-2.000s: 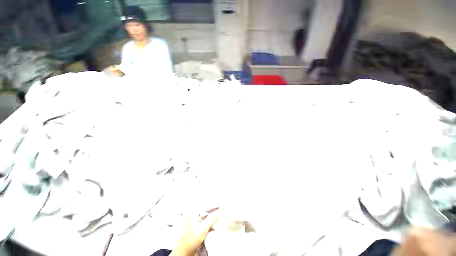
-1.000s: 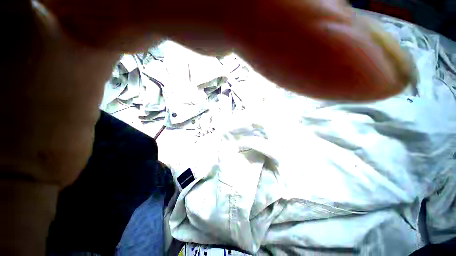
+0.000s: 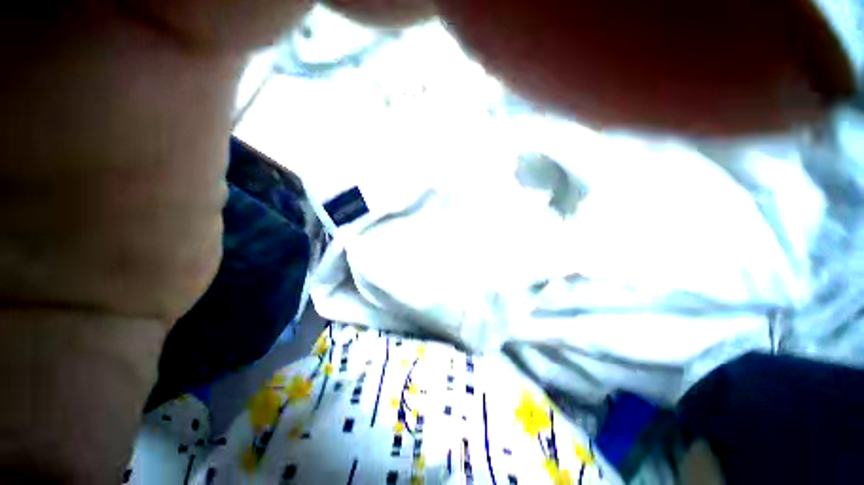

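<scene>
A hand, by its side my left hand (image 3: 114, 189), is blurred and very close to the lens. It covers the left side and the top, with a finger reaching right; whether it holds anything is cut off. The pale jacket (image 3: 445, 275) lies bunched across the middle, overexposed, with a small dark label (image 3: 346, 206) at its left edge. At the lower right is a dark sleeve; a small blurred skin-coloured patch beside it may be part of my right hand (image 3: 701, 466). Its fingers cannot be made out. No snips show.
White cloth with yellow flowers (image 3: 407, 407) covers my lap at the bottom. A dark sleeve or cloth (image 3: 256, 275) lies at the left, partly behind the near hand. A blue patch (image 3: 625, 431) is beside the right dark sleeve (image 3: 786, 417). More pale cloth (image 3: 829, 284) is at the right.
The view has tipped down from the white heap and a person beyond it to my lap. The near hand came up to the lens and still covers it. The label now sits higher in view.
</scene>
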